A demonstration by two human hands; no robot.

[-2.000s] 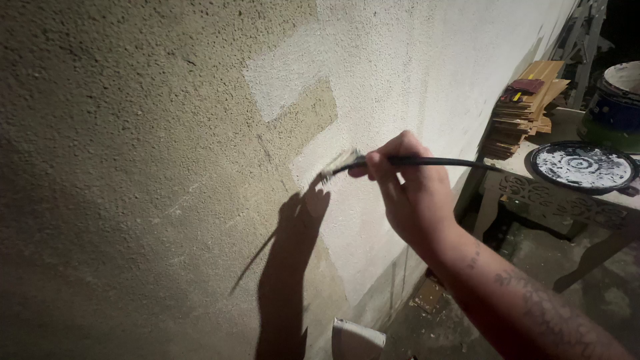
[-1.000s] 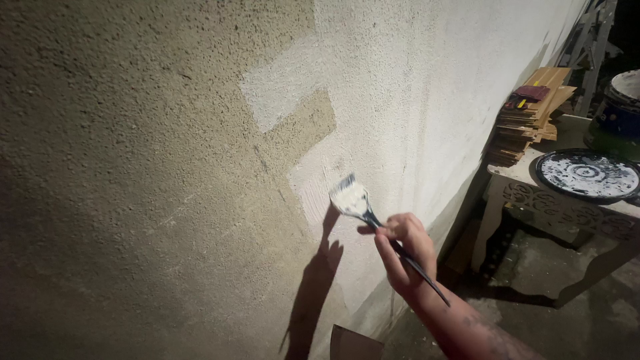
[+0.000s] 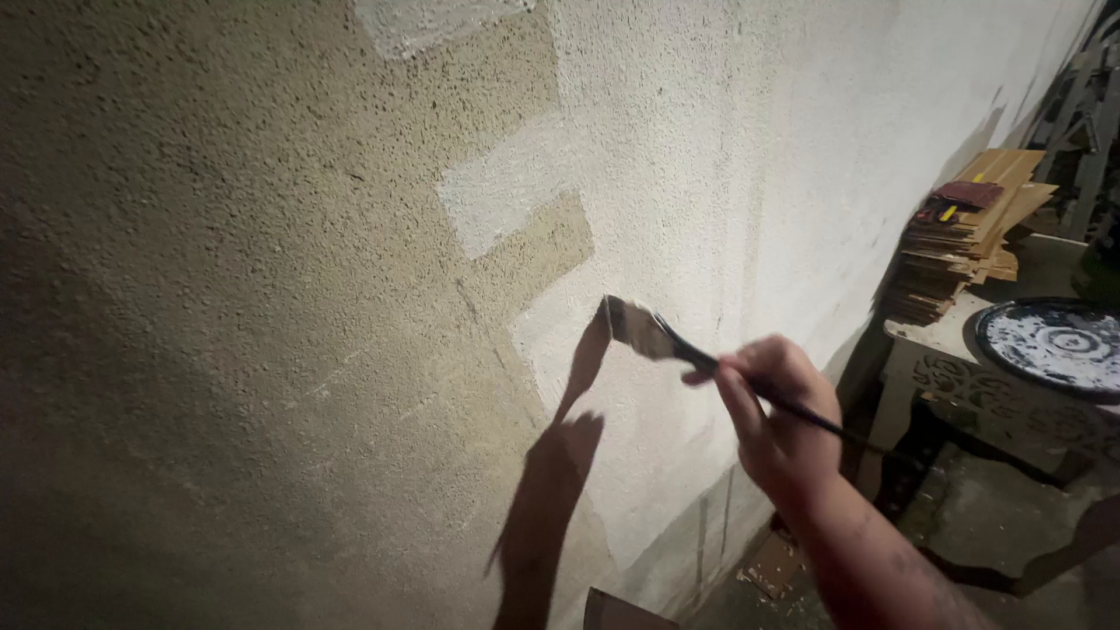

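My right hand [image 3: 783,411] grips the dark, thin handle of a flat paintbrush [image 3: 647,331]. The brush points up and left, and its dark bristle tip is at the white-painted part of a rough wall [image 3: 665,210]; whether it presses on the surface I cannot tell. White paint reaches the bare tan plaster in stepped, block-like patches [image 3: 507,188], one of them just left of the bristles. The shadow of the hand and brush falls on the wall below. My left hand is out of view.
On the right stands a pale table [image 3: 901,331] with a cutwork apron. It holds a stack of thin wooden pieces [image 3: 954,245] and a round, paint-smeared black lid [image 3: 1063,346]. A flat brown piece [image 3: 774,564] lies on the floor. A panel edge [image 3: 621,612] shows at the bottom.
The brush has tilted from upright bristles a second ago to pointing more to the left. My right hand keeps its grip. The view has shifted, showing another white patch at the top.
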